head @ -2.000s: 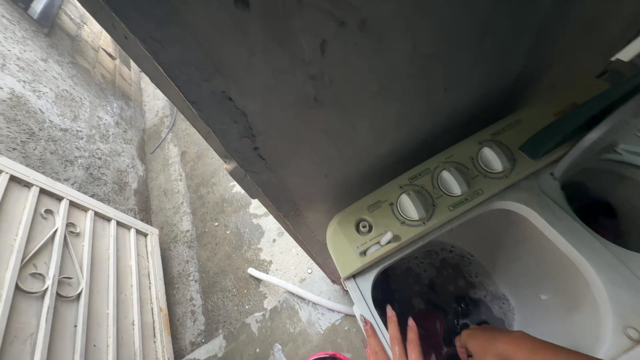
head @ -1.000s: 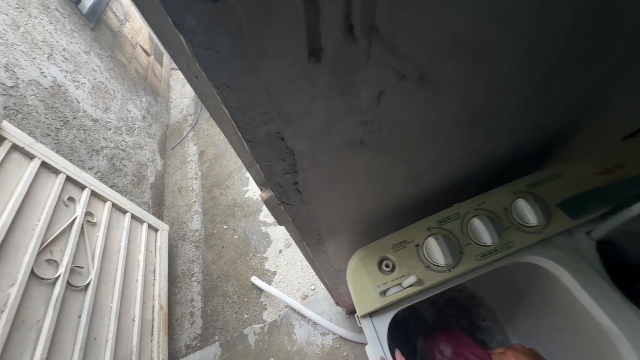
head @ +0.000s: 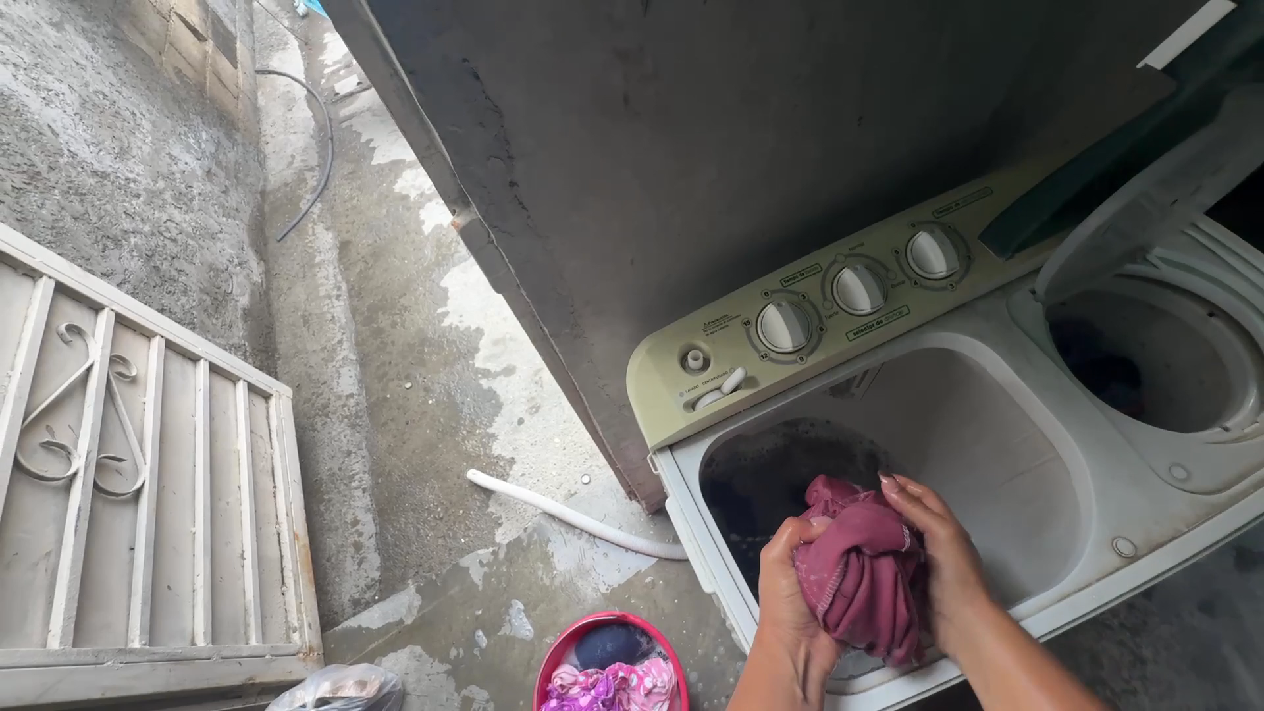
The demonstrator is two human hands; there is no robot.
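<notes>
Between my left hand [head: 793,583] and my right hand [head: 936,553] is a bunched, wet maroon cloth garment [head: 861,573], gripped from both sides. It is above the front part of the wash tub [head: 997,444] of a twin-tub washing machine. Dark water with some suds [head: 790,459] lies in the left part of that tub. Three white knobs line the green control panel [head: 657,380] behind it. At the right, the spin tub [head: 1210,355] has its lid raised and dark cloth inside.
A pink basin [head: 546,657] with patterned clothes stands on the floor, near a plastic bag [head: 341,688]. A white drain hose [head: 573,515] crosses the wet concrete. A white metal gate [head: 178,494] stands at left, a dark panel [head: 691,148] behind the machine, and a grey hose [head: 326,148] farther off.
Both hands were low in the wash tub two seconds ago; now they are above it with the maroon garment raised between them. The view has shifted, showing more of the basin and the spin tub.
</notes>
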